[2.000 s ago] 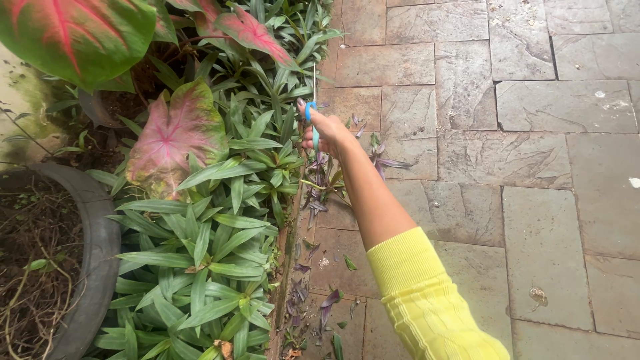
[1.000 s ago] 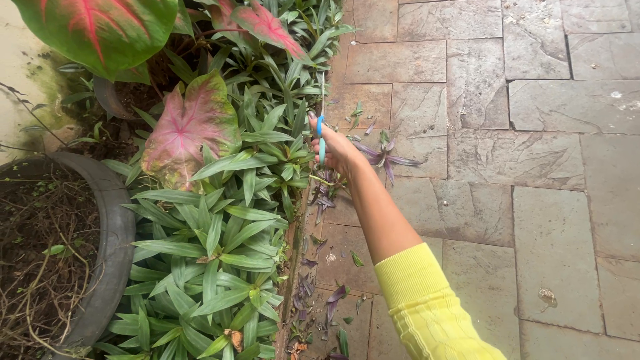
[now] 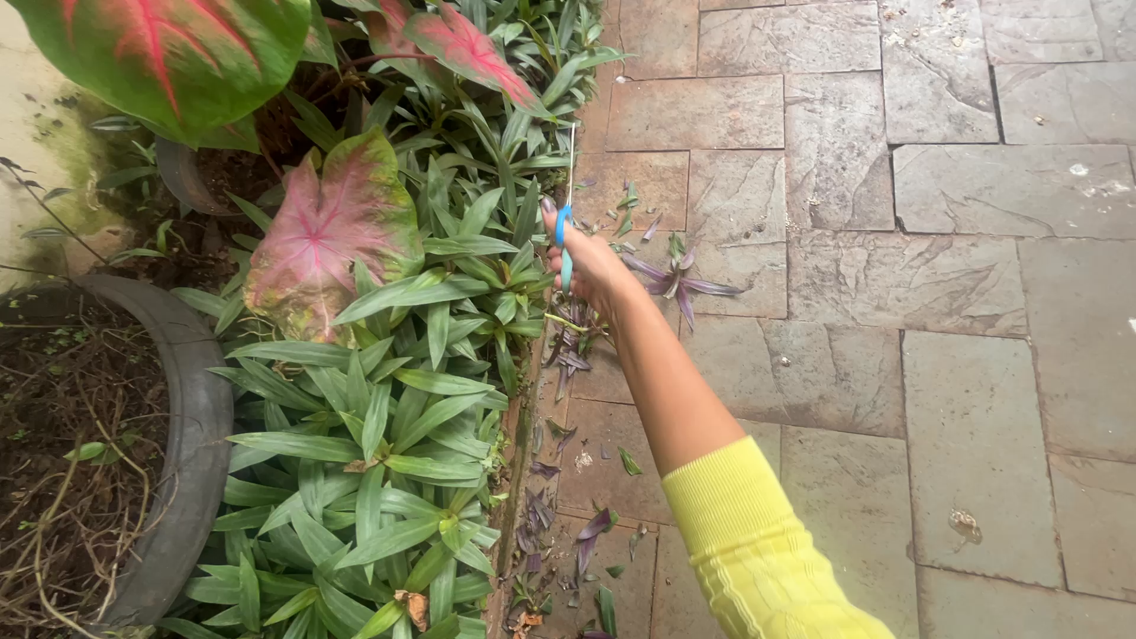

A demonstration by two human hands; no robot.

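Observation:
My right hand (image 3: 590, 266), at the end of a yellow knit sleeve, grips scissors (image 3: 564, 232) with blue and teal handles. Their thin blades point away from me along the edge of the bed of green leafy plants (image 3: 399, 444). The blades look nearly closed, with no leaf plainly between them. Beside the hand, on the paving, lies a cut purple-green sprig (image 3: 679, 282). More clipped purple leaves (image 3: 586, 541) are scattered along the bed's border. My left hand is out of view.
A large black pot (image 3: 200, 399) of soil and dry stems stands at the left. Pink-and-green caladium leaves (image 3: 333, 235) spread over the bed near a stained wall (image 3: 53, 169). Stone paving (image 3: 958, 408) runs along the right side.
The purple-green sprig, partly hidden behind my wrist two seconds ago, now shows more fully on the paving. Small leaf pieces now show on the paving beside the scissors. The view has shifted slightly.

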